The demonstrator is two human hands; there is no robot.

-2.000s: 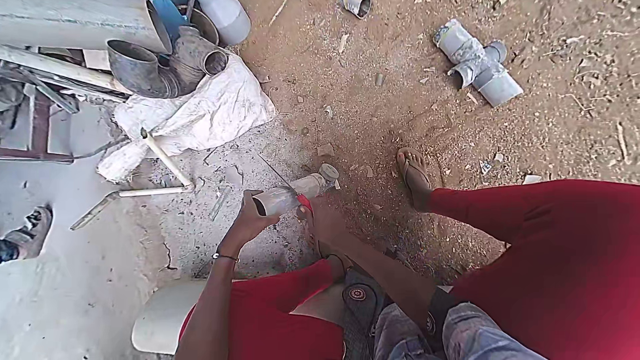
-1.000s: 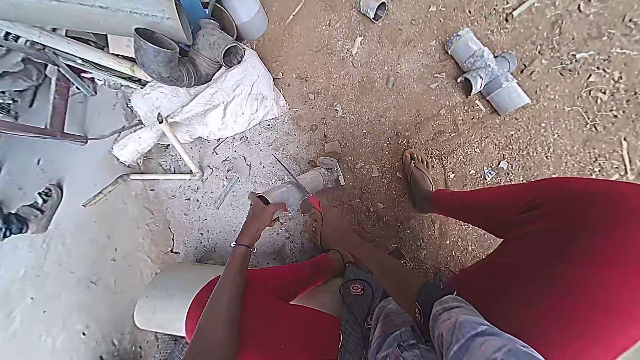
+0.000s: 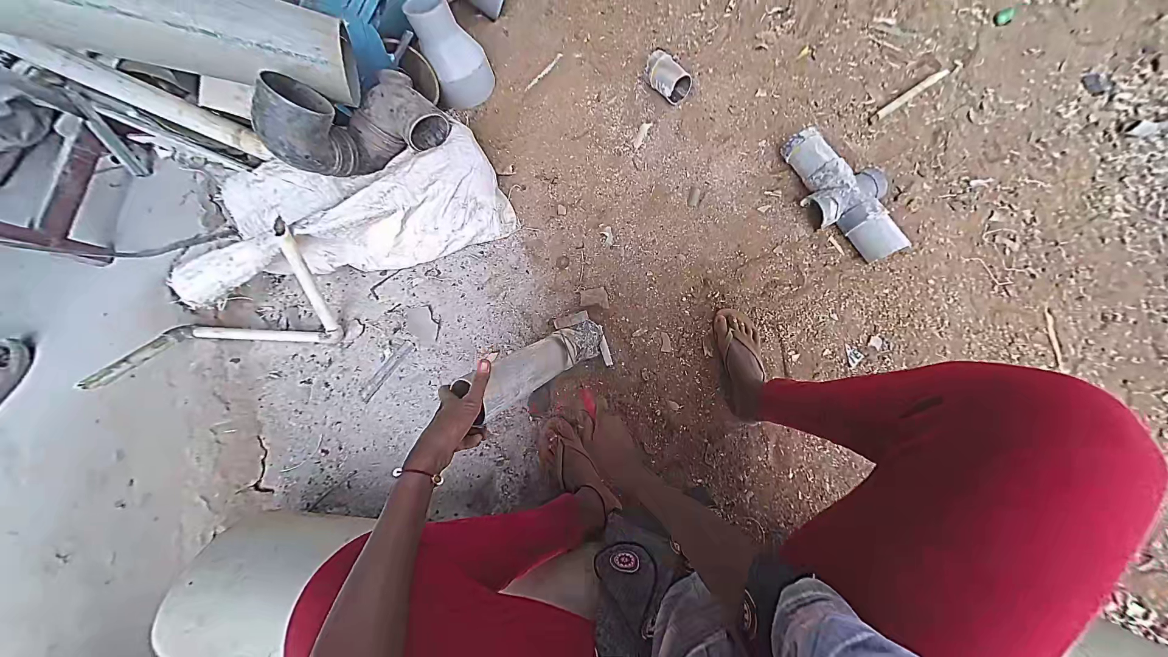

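My left hand [image 3: 452,420] grips the lower left end of a grey plastic pipe [image 3: 529,372], with the thumb along its top, beside the dark open mouth. The pipe slants up to the right, and its far end, a rough, crusted collar [image 3: 581,342], is at the ground. My right hand [image 3: 610,440] is just below the pipe, near my sandalled foot [image 3: 570,456], closed around a red handle [image 3: 589,402]. The tool's blade is blurred or hidden, so its kind cannot be told.
Grey pipe bends [image 3: 342,137] and a large pipe [image 3: 201,41] lie upper left by a white sack [image 3: 392,214]. A bent thin pipe [image 3: 265,335] is to the left. A branched pipe fitting [image 3: 849,196] and a short pipe piece [image 3: 669,77] lie on the dirt.
The thin blade that crossed the pipe in both earlier frames no longer shows over it. My right hand has drawn down, away from the pipe. My left hand stays at the pipe's end.
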